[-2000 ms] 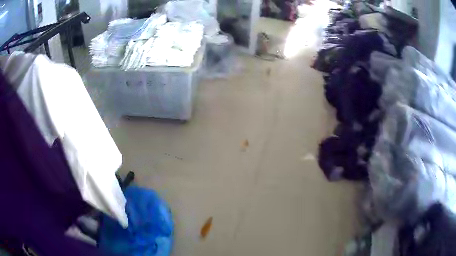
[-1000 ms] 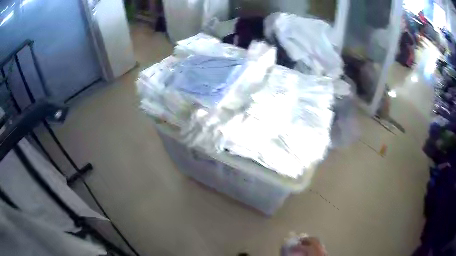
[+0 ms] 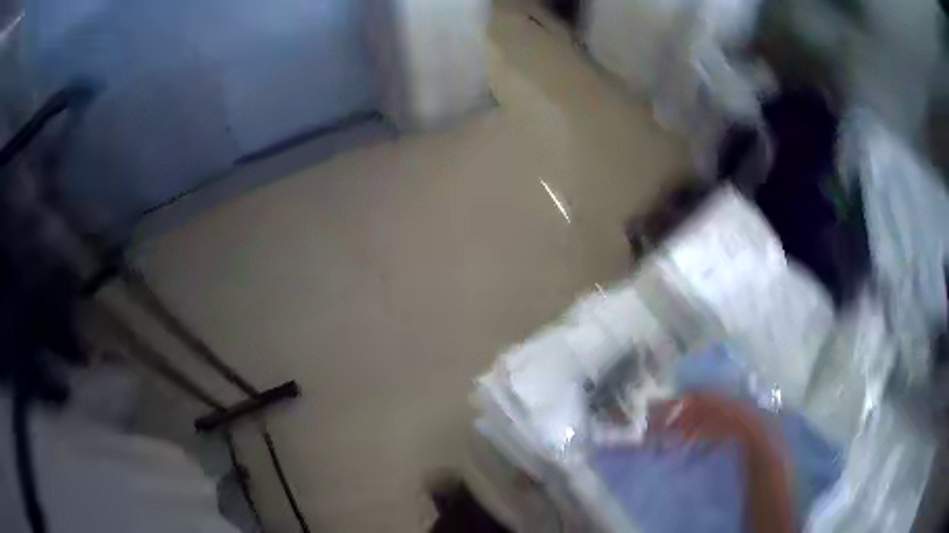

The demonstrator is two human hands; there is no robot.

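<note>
The pale bin's heap of white bagged garments (image 3: 552, 380) fills the lower right, strongly blurred. A light blue bagged garment (image 3: 656, 484) lies on top. My right hand (image 3: 713, 416) is over the blue pack, its forearm coming up from the bottom edge. A small dark and silvery patch is beside its fingers; I cannot tell what it is. Blur hides whether the hand grips anything. My left hand is not in view.
A black rack frame with a foot bar (image 3: 248, 406) stands at the left, pale cloth (image 3: 114, 474) beside it. Bluish metal doors (image 3: 281, 73) and a white pillar (image 3: 442, 62) are at the top. Dark and white bundles lie beyond the bin. A dark shape (image 3: 463, 510) is at the bottom edge.
The view has swung left and come closer to the bin, which now shows at the lower right. My right hand has come over the blue pack.
</note>
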